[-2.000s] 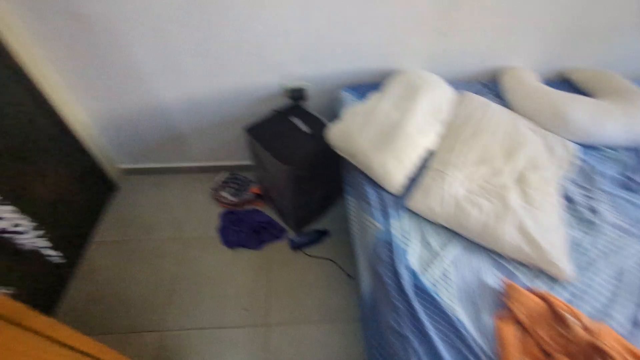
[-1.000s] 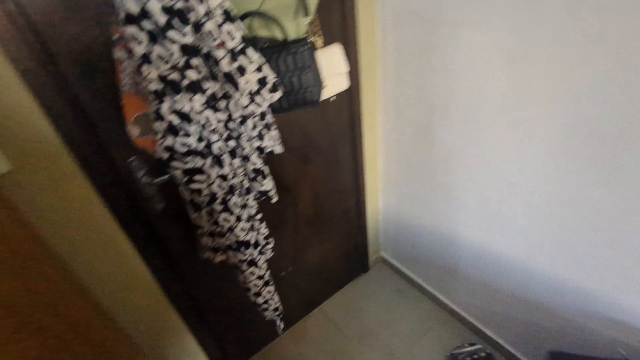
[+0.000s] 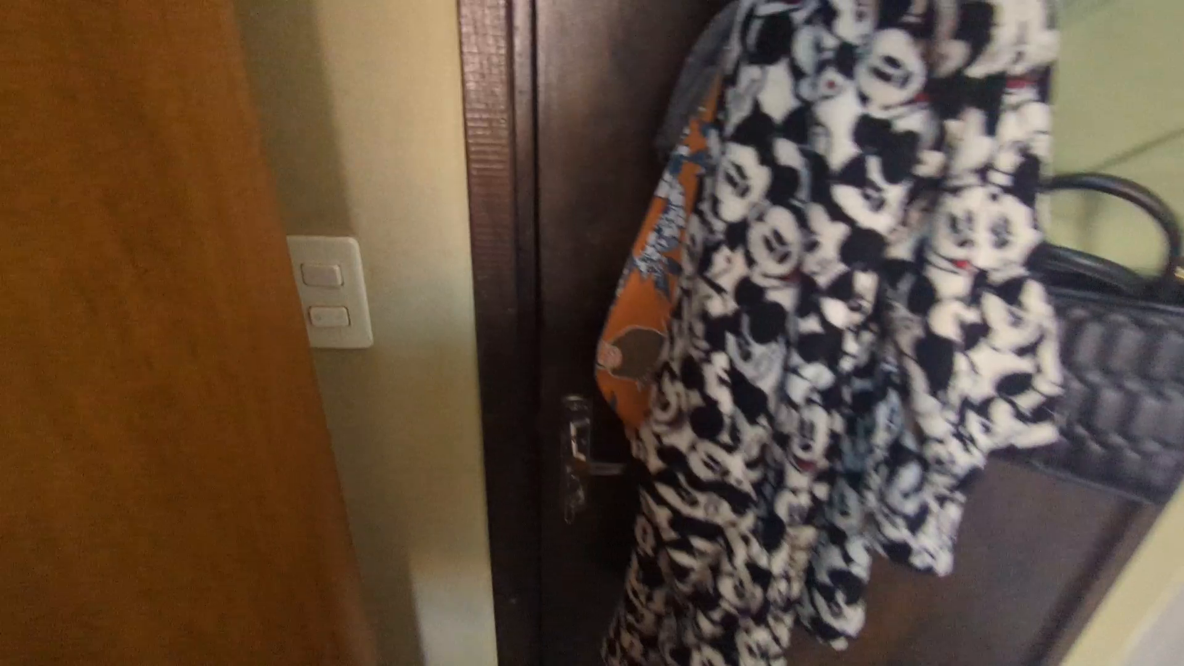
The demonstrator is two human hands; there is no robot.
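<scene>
Neither my left hand nor my right hand shows in the head view. A black-and-white fleece cloth with a cartoon mouse print (image 3: pixel 814 305) hangs against a dark wooden door (image 3: pixel 592 231). Behind its left edge, an orange patterned cloth (image 3: pixel 638 314) and some grey cloth (image 3: pixel 694 83) peek out. To the right hangs a black quilted handbag (image 3: pixel 1119 388) with looped handles, partly covered by the printed cloth. The metal door handle (image 3: pixel 601 468) sticks out beside the cloth's left edge.
An orange-brown wooden panel (image 3: pixel 157 351) fills the left side, close to the camera. Beside it, a white double light switch (image 3: pixel 330 292) is set on the pale wall (image 3: pixel 416 388). The dark door frame (image 3: pixel 495 277) runs upright next to the wall.
The view has swung left from the bed with pillows, across the floor and white wall, to the door, which now appears much closer.
</scene>
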